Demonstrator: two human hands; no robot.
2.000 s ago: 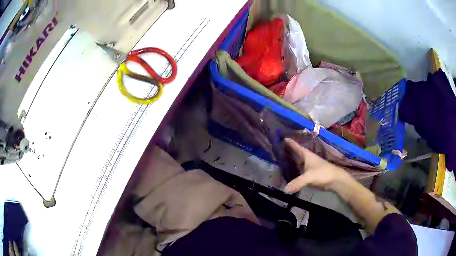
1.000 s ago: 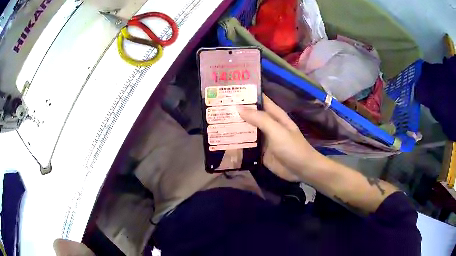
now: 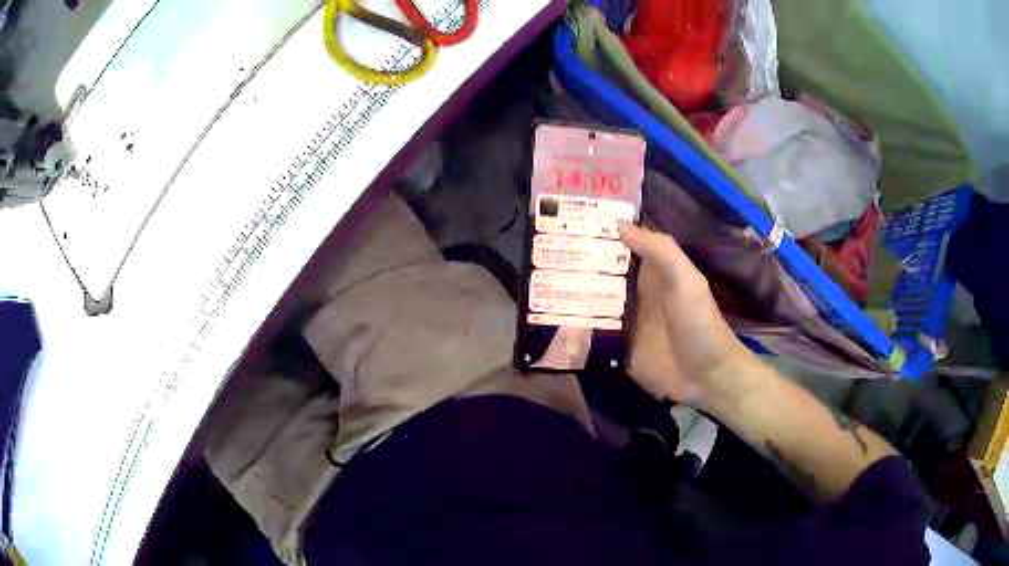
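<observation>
A smartphone [image 3: 581, 249] with a lit pink screen and several white notification boxes is held upright over my lap. My right hand [image 3: 675, 321] grips it from the right side, with the thumb over the screen's right edge; the other fingers are hidden behind the phone. My left hand is not in view. The shears [image 3: 382, 44] lie on the white sewing table [image 3: 221, 321] at the top, with one yellow and one red handle loop showing and the blades cut off by the picture's edge.
A blue-rimmed basket [image 3: 719, 182] stands at my right with a red bag [image 3: 677, 55], a clear bag and pale cloth [image 3: 802, 166] in it. The table's ruler edge curves along my left. A dark sleeve-like cloth shows at the far right edge.
The phone came into my right hand after the first frame. Since the second frame the view has shifted, so the phone and basket appear further right. The fingertips at the lower left have left the picture.
</observation>
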